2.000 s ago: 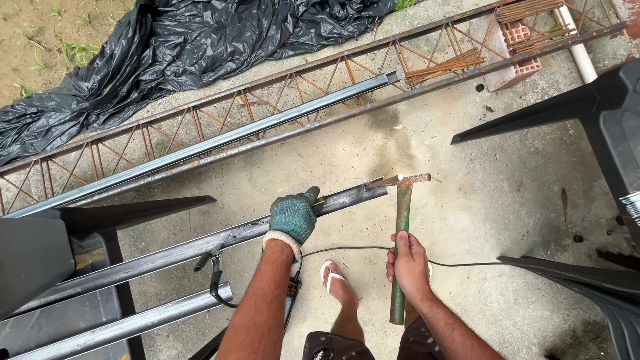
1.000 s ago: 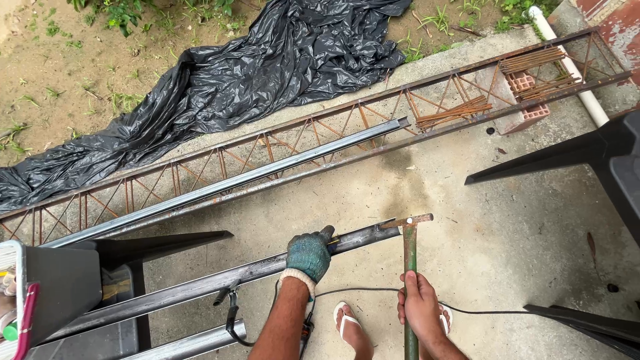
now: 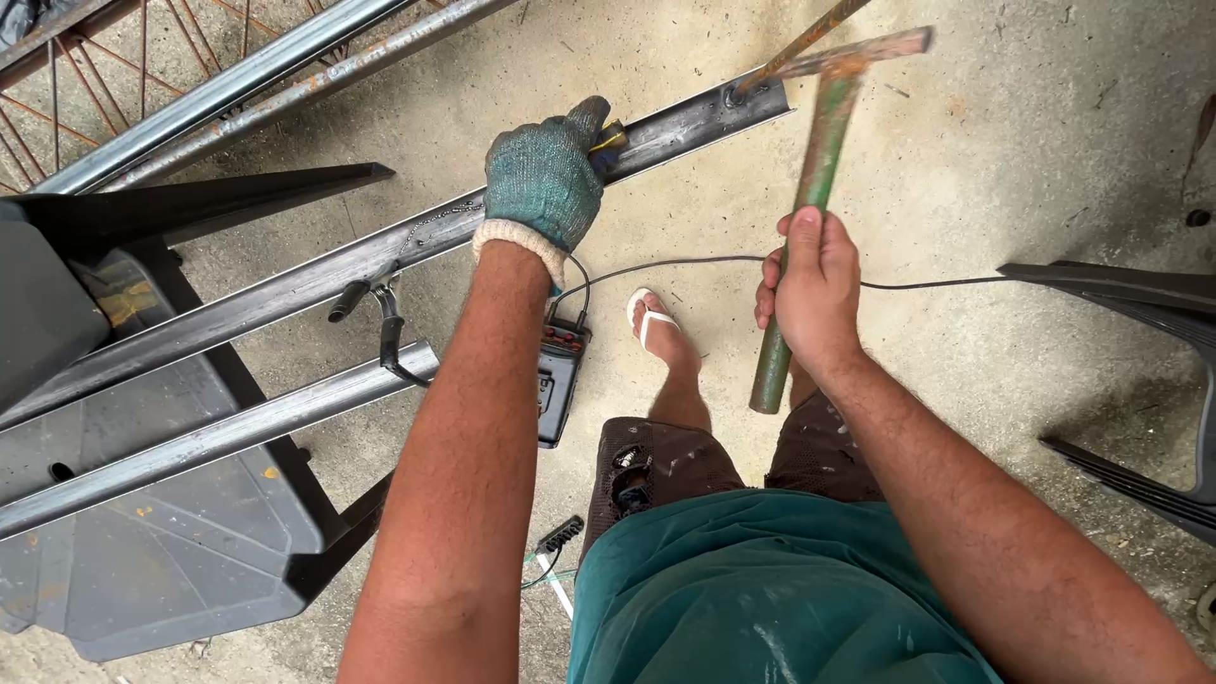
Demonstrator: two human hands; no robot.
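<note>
My left hand (image 3: 546,180), in a teal knit work glove, is closed on a long metal channel (image 3: 313,280) near its right end. A small black and yellow thing shows by the thumb; what it is I cannot tell. My bare right hand (image 3: 817,285) grips the green metal handle of a rusty hammer (image 3: 831,123). The hammer's head, somewhat blurred, is just right of the channel's end. A rusty rod (image 3: 807,43) slants up from the channel's end, close to the hammer head. A black-handled clamp or holder (image 3: 388,318) hangs at the channel's lower edge.
A grey plastic table or chair (image 3: 190,560) stands at left under the channel and a second metal channel (image 3: 228,427). A black welder-like box (image 3: 560,380) lies near my foot, with a cable (image 3: 684,261) crossing the concrete. Rusty trusswork (image 3: 85,95) lies upper left; black plastic legs (image 3: 1121,285) stand right.
The view has tilted down toward my body. Both hands keep their holds on the channel and the hammer.
</note>
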